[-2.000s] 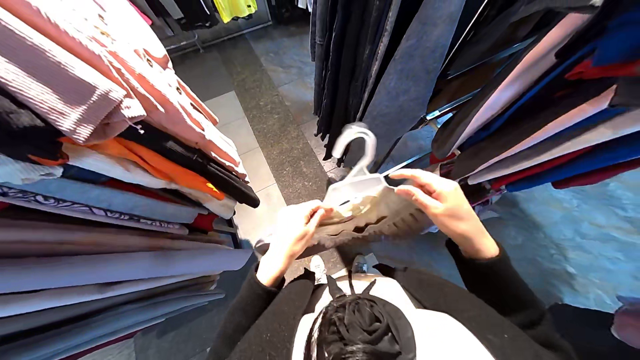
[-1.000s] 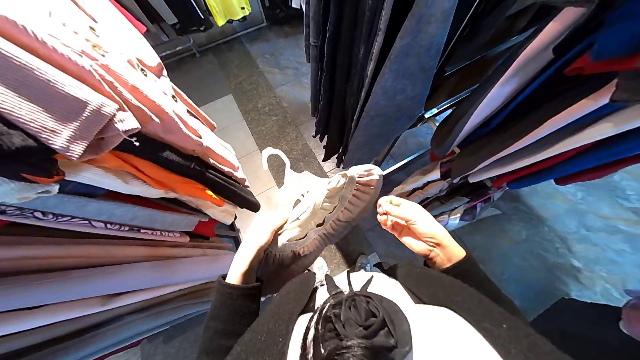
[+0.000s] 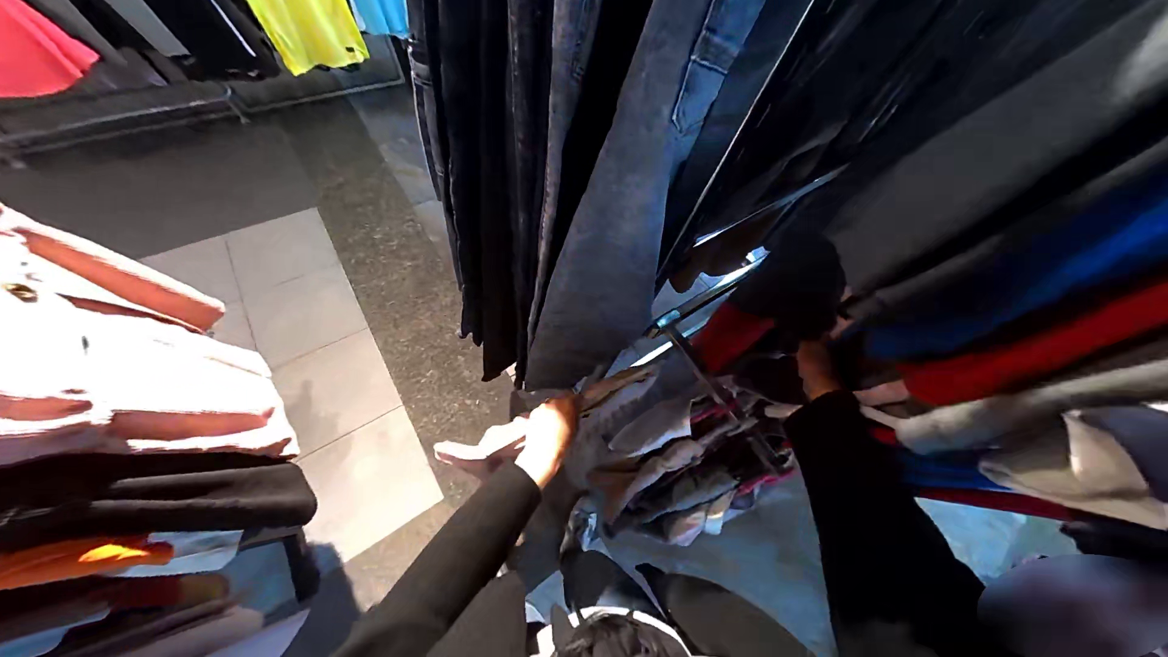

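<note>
My left hand [image 3: 550, 436] is closed around a folded light-coloured garment [image 3: 485, 449], part of which sticks out to its left; the rest is hard to make out. Further right, my right hand [image 3: 818, 363] reaches in among hanging garments, beside a dark cloth item with a red part [image 3: 733, 336]. Its fingers are in shadow and partly hidden, so its grip cannot be told. Between the hands, several garments in beige, grey and pink [image 3: 671, 470] hang low by a metal rack bar [image 3: 698, 306].
Dark trousers and jeans [image 3: 584, 246] hang ahead. Pink garments [image 3: 155, 401] are on the left, with dark and orange ones below. Blue, red and grey clothes [image 3: 1049, 351] crowd the right. A yellow garment [image 3: 310, 35] hangs at the back. Tiled floor [image 3: 319, 360] shows between racks.
My right hand has moved away from the light garment to the hanging clothes on the right. My left hand still has a light garment, now held lower beside the jeans. The view has turned right.
</note>
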